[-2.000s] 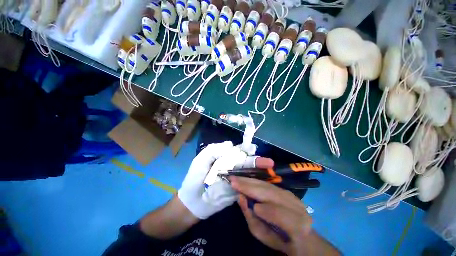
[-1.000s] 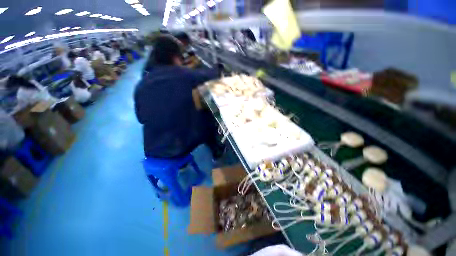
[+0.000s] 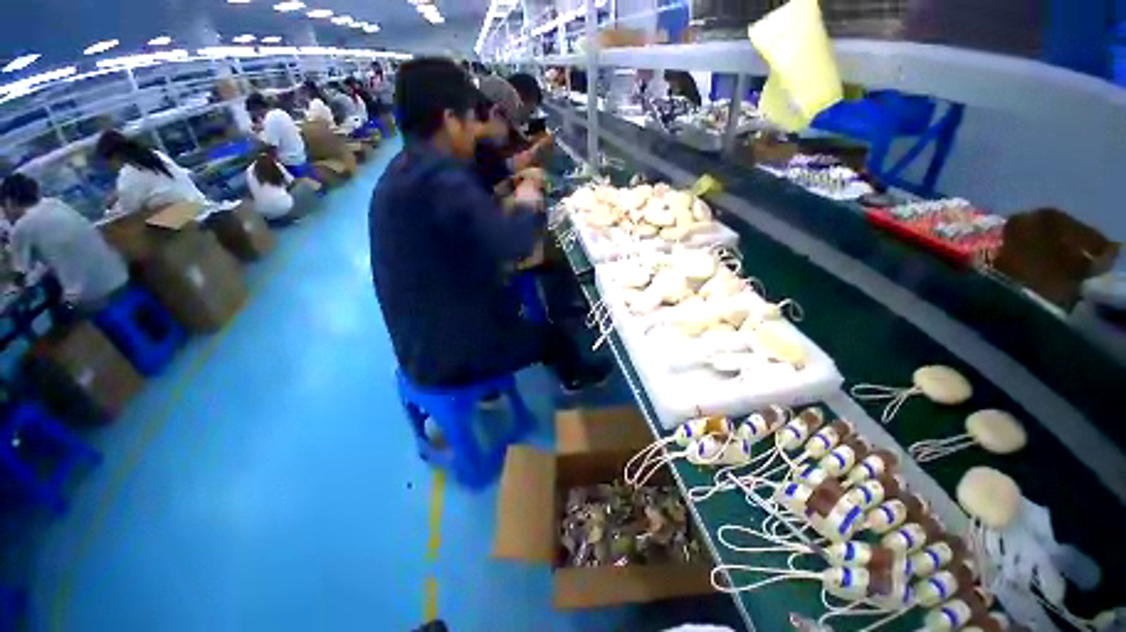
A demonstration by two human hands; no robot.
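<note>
Striped float pieces (image 3: 879, 580) in brown, cream and blue lie in rows on the green bench at the lower right. Their off-white cord loops (image 3: 753, 538) hang toward the bench's left edge. Three round cream pieces (image 3: 988, 496) with cords lie separately to their right. A thin white sliver at the bottom edge may be my gloved left hand, but it is too cut off to tell what it holds. My right hand is out of the picture. No pliers can be made out.
A white foam tray (image 3: 809, 385) of cream pieces lies beyond the striped rows. An open carton (image 3: 525, 506) of small scrap stands on the floor. A person in dark clothes (image 3: 432, 266) sits on a blue stool (image 3: 475, 420). Crumpled white material (image 3: 1031, 549) lies right.
The view has swung up and left from the close work to the hall, then steadied. The gloved left hand, right hand, pliers and held piece have left clear view.
</note>
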